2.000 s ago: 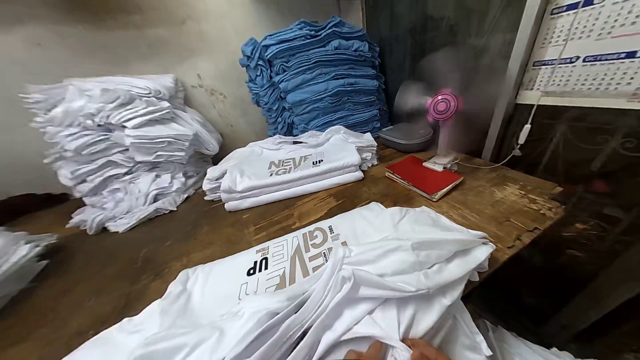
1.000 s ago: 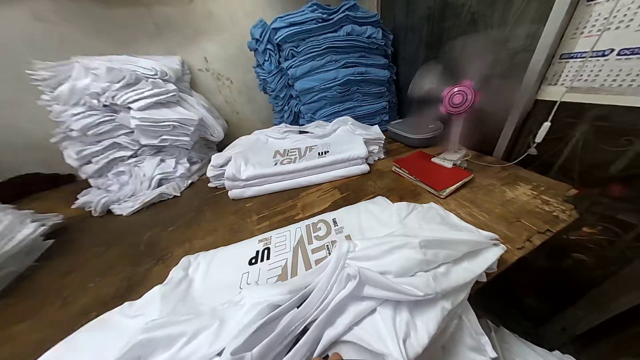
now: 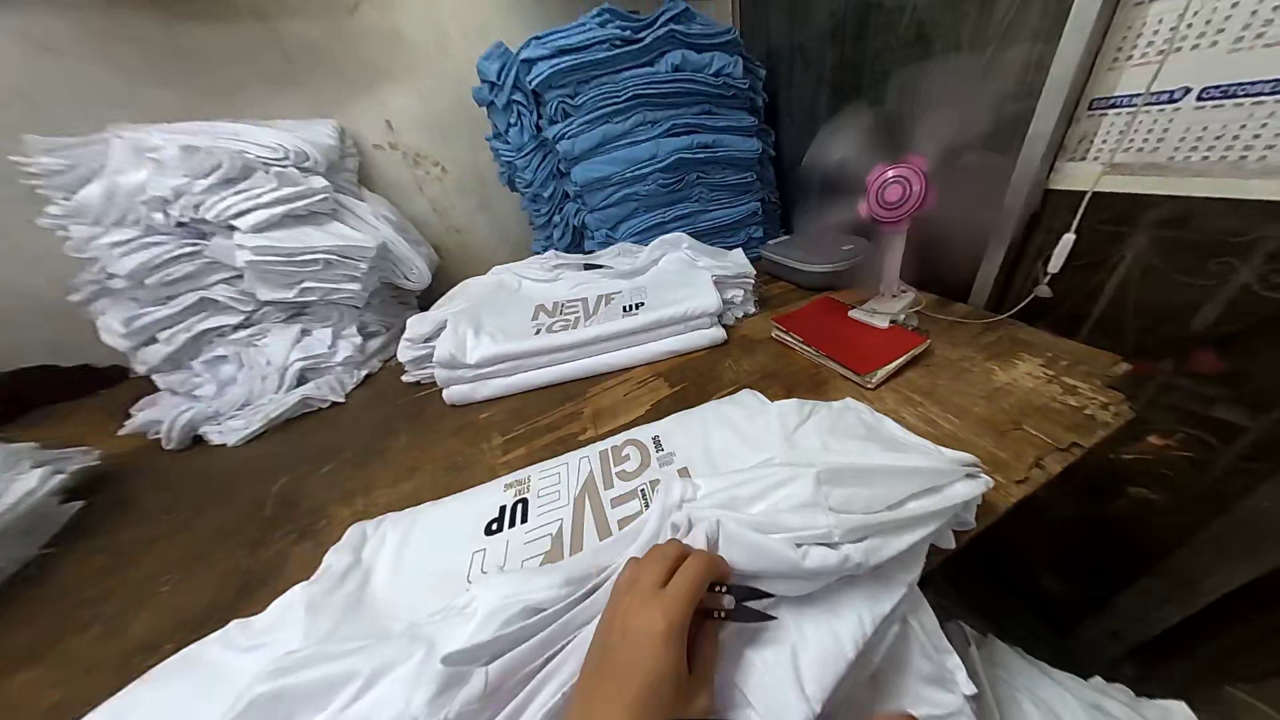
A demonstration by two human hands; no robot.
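A pile of white printed T-shirts [image 3: 400, 570] lies across the near part of the table, loosely gathered on its near side. My left hand [image 3: 655, 625] comes up from the bottom edge, its fingertips pinching the gathered white cloth. Small dark thread snips [image 3: 745, 604] are held within its curled fingers, the two blades apart and pointing right over the cloth. Of my right hand [image 3: 892, 715], only a sliver of skin shows at the bottom edge; its fingers are hidden.
Behind lie folded white printed shirts [image 3: 580, 340], with tall stacks of white garments [image 3: 240, 260] and blue garments [image 3: 650, 140] by the wall. A red notebook [image 3: 850, 338] lies under the base of a spinning pink fan [image 3: 895, 192], near a lidded grey container [image 3: 815, 255]. The wooden table's edge [image 3: 1085, 430] is at right.
My left hand has come up from the bottom edge onto the gathered cloth, bringing the snips into view. One second ago, only a fingertip showed at the bottom.
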